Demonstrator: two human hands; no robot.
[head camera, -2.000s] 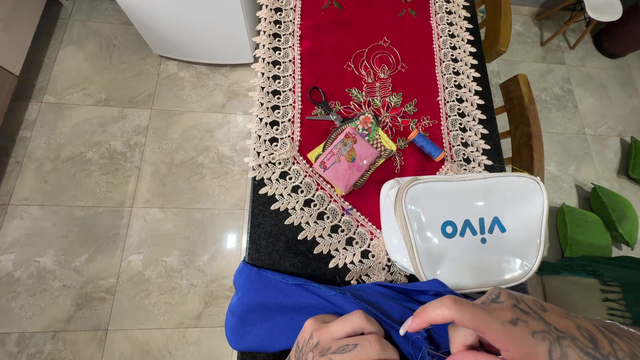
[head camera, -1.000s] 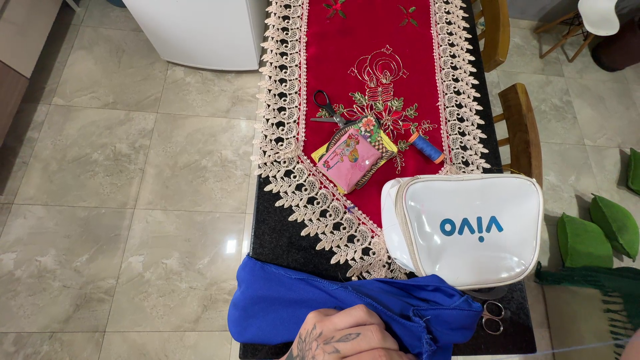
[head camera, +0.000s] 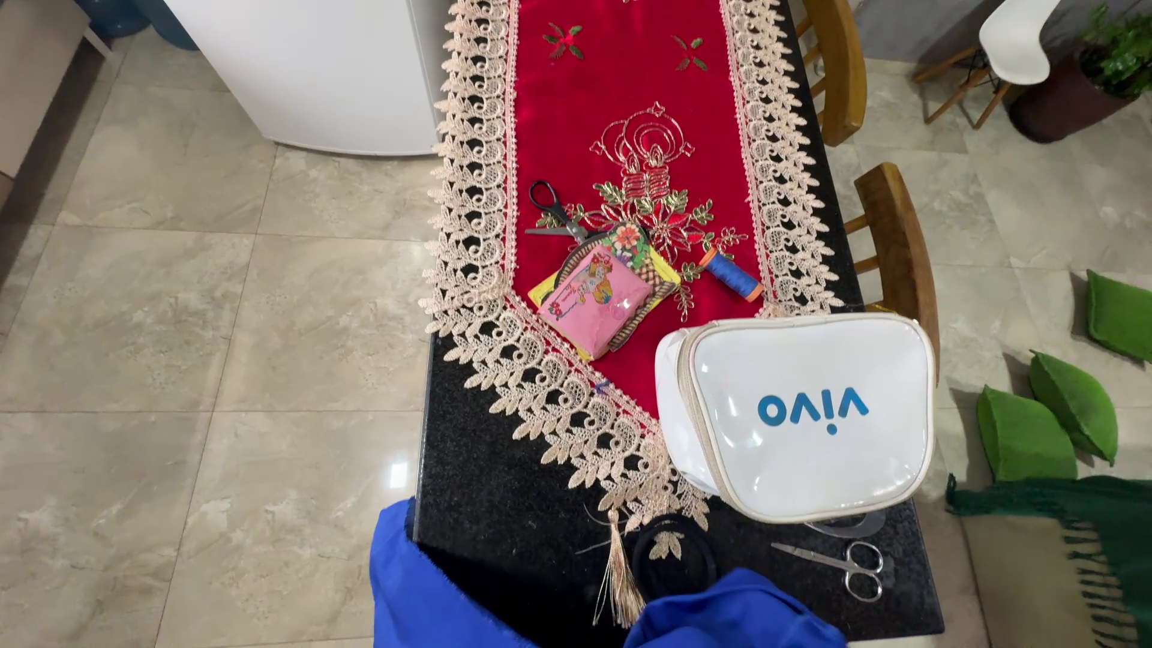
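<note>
Neither of my hands shows in the head view now. Blue fabric (head camera: 738, 612) lies at the bottom edge, over the near end of the black table. Small metal scissors (head camera: 850, 565) rest on the black surface to its right. A white zippered pouch (head camera: 810, 414) bearing blue letters stands above them. Beyond it on the red runner (head camera: 630, 378) are a spool of blue thread (head camera: 731, 274), a pink packet (head camera: 596, 301) on top of other small pouches, and black-handled scissors (head camera: 562, 216) partly under them. A round black item (head camera: 675, 562) lies beside a beige tassel (head camera: 617, 576).
The runner's beige lace border (head camera: 549, 409) spreads over the black table's edge (head camera: 427, 432). Wooden chairs (head camera: 891, 243) stand along the right side. Green cushions (head camera: 1026, 436) and a dark green fringed cloth (head camera: 1071, 504) are farther right. A white appliance (head camera: 315, 72) stands at upper left.
Both hands have gone out of view; one was on the blue fabric a second ago. The fabric has shifted lower, and the tassel and round black item now show. The view has moved slightly.
</note>
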